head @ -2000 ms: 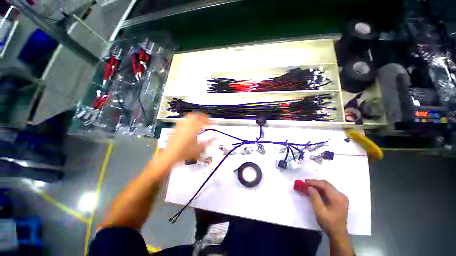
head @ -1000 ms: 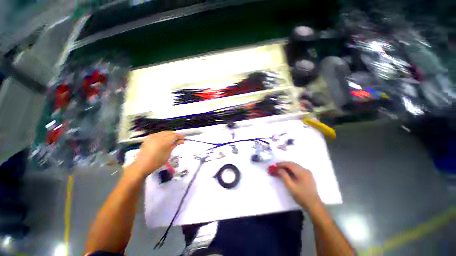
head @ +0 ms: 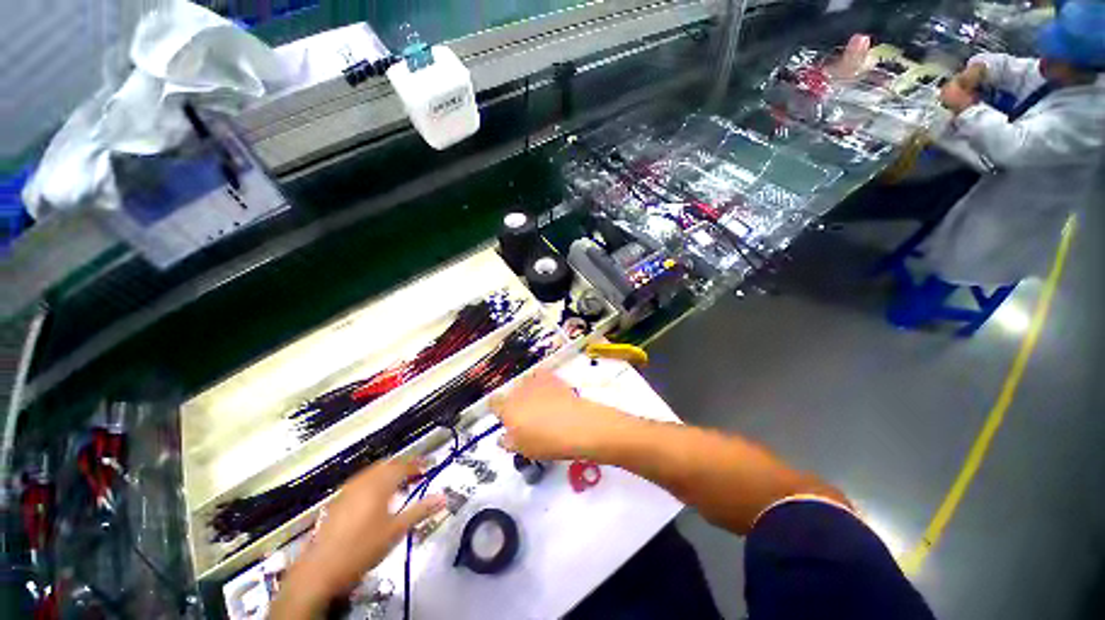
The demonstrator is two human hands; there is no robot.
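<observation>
The black wire harness [head: 453, 457] lies across the white layout board [head: 551, 540], with a branch running toward me. The black tape roll [head: 488, 540] lies flat below it, and a small red ring [head: 584, 475] lies on the board to the right. My left hand [head: 351, 533] is over the left part of the board, fingers apart, with no object visible in it. My right hand [head: 539, 418] is over the harness's right end near the tray; its fingertips are blurred, and whether they grip a wire is unclear.
The cream parts tray [head: 192, 451] holds black and red wire bundles behind the board. A yellow-handled tool [head: 618, 352], dark tape rolls [head: 549, 277] and a grey machine [head: 624, 269] stand at its right. Bagged harnesses [head: 715, 206] lie beyond. A person in white [head: 1030, 145] works at far right.
The view has swung right. My right hand has left the red ring, which now lies on the board, and moved up to the harness's right end. My left hand's fingers have spread.
</observation>
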